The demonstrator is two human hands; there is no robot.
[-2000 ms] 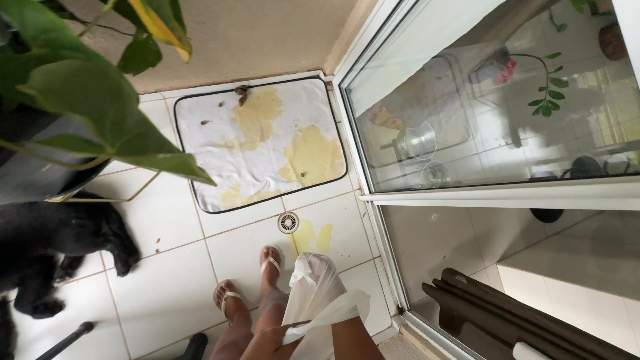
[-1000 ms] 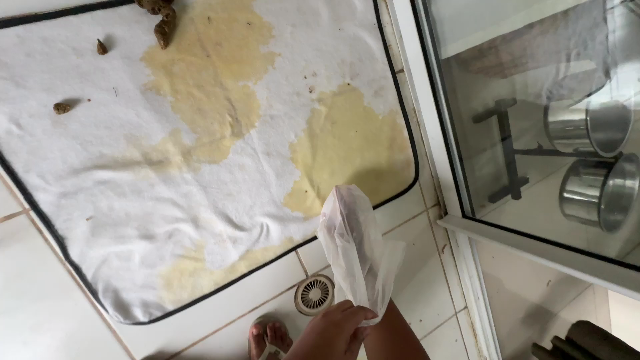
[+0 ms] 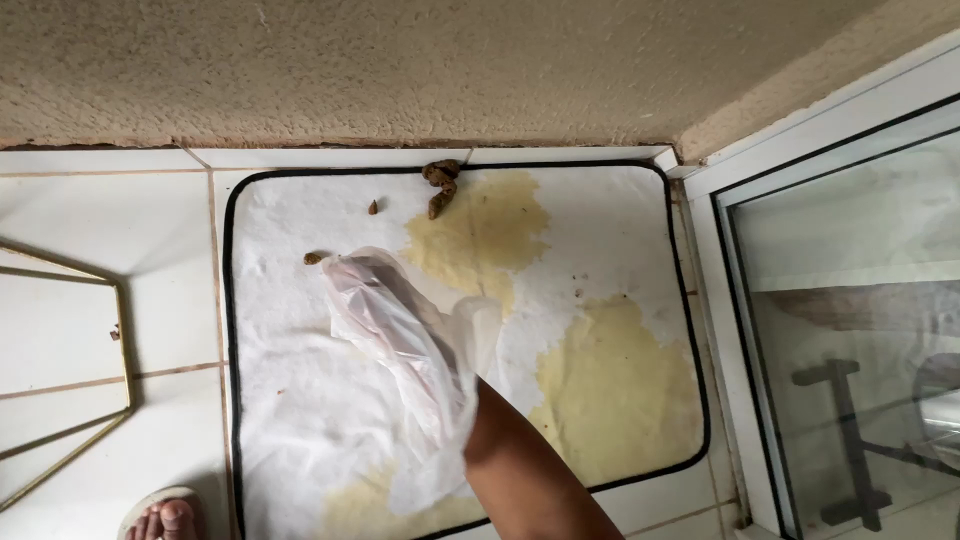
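My right hand (image 3: 375,292) is covered by a thin white translucent plastic bag (image 3: 420,375). It reaches over a white absorbent pet pad with black edging (image 3: 285,330), its covered fingertips beside a small brown piece of feces (image 3: 313,258). The bag blurs the fingers, so their grip cannot be told. Another small piece (image 3: 373,207) lies farther up the pad. A larger pile of feces (image 3: 441,184) rests on the pad's far edge. Yellow stains (image 3: 615,390) mark the fabric. My left hand is out of view.
A rough beige wall (image 3: 375,75) runs behind the pad. On the right stands a white-framed glass door (image 3: 705,225). A gold-coloured metal frame (image 3: 124,337) stands on the white floor tiles at left. My sandaled foot (image 3: 169,517) is at the lower left.
My bagged right hand has moved out over the pad to the small piece of feces. My left hand, at the bag's opening one second ago, has left the view.
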